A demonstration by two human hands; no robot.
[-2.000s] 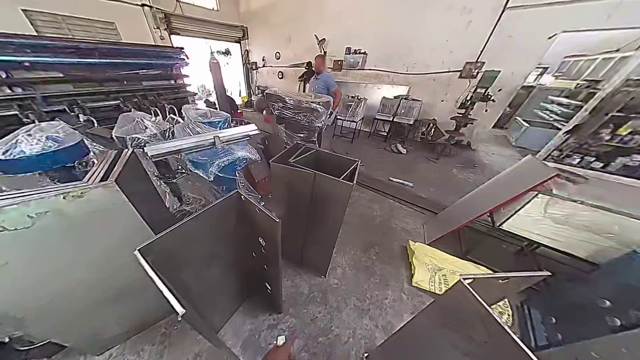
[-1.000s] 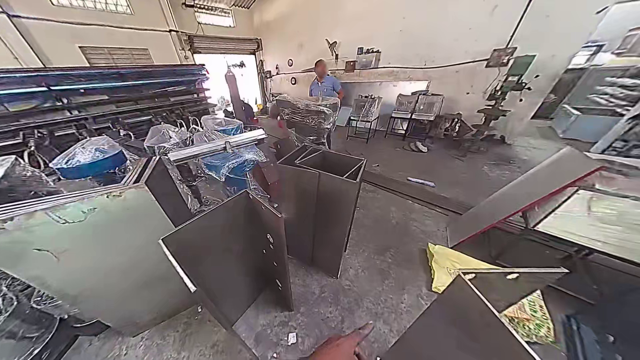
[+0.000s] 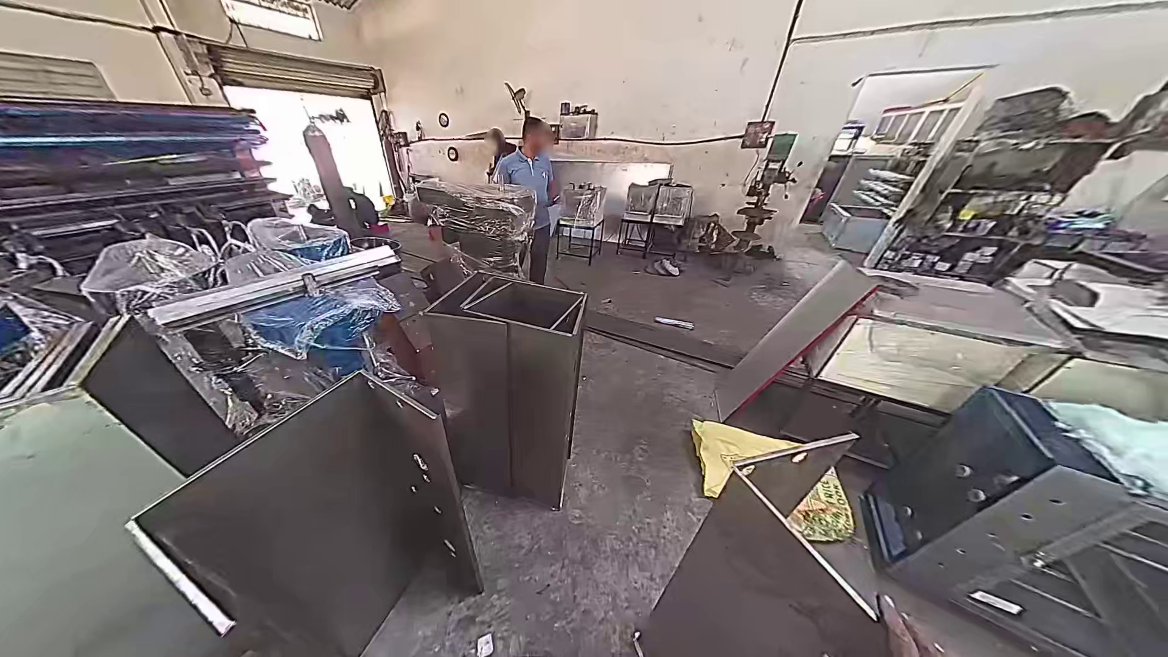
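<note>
At the bottom right, part of my right hand (image 3: 899,630) shows beside the lower corner of a dark bent metal panel (image 3: 757,566); whether it grips the panel cannot be told. My left hand is out of view. Left of centre another dark folded metal panel (image 3: 292,511), with holes along one flange, stands on the concrete floor. Behind it stands a tall open dark metal casing (image 3: 511,401). Just behind the panel at my right hand lies a yellow woven sack (image 3: 730,447).
A blue-black metal cabinet (image 3: 1004,493) with round holes lies at the right, near a worktable (image 3: 922,365). Plastic-wrapped blue parts (image 3: 319,319) and a pale sheet panel (image 3: 82,520) are at the left. A person in a blue shirt (image 3: 529,182) stands at the back, another person behind.
My right hand, at the bottom centre one second ago, is now further right beside the dark panel. The view has turned to the right. A second person now shows at the back.
</note>
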